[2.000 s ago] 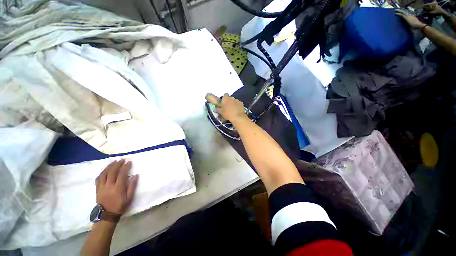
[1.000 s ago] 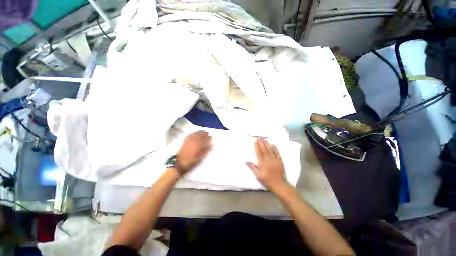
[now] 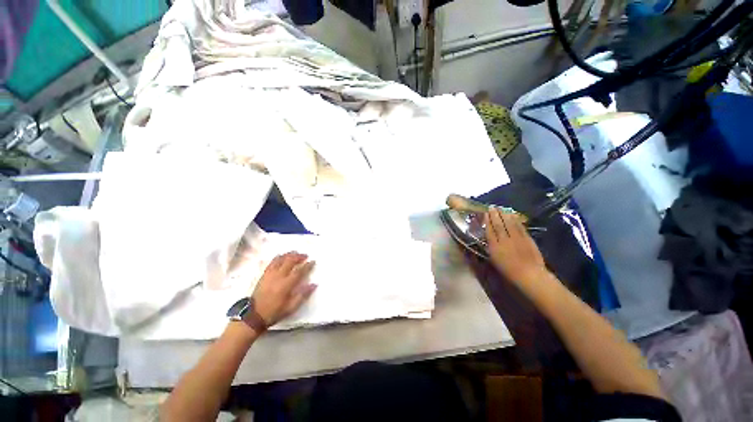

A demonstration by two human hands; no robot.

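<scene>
A large cream-white garment lies in a crumpled pile over the table, with a flat panel at the front. A patch of dark-blue padded form shows between its folds. My left hand rests on the flat panel with its fingers slightly apart, holding nothing. The steam iron stands at the left edge of the dark pad. My right hand is on the iron's wooden handle; the fingertips are over it and the underside of the grip is hidden.
The pale table edge runs along the front. Black hoses hang at the upper right. Dark cloth and a pinkish patterned box are at the right. A metal frame stands at the left.
Since one second ago my right hand has moved from the flat panel rightward onto the iron's handle. My left hand stays on the panel. The camera view has shifted.
</scene>
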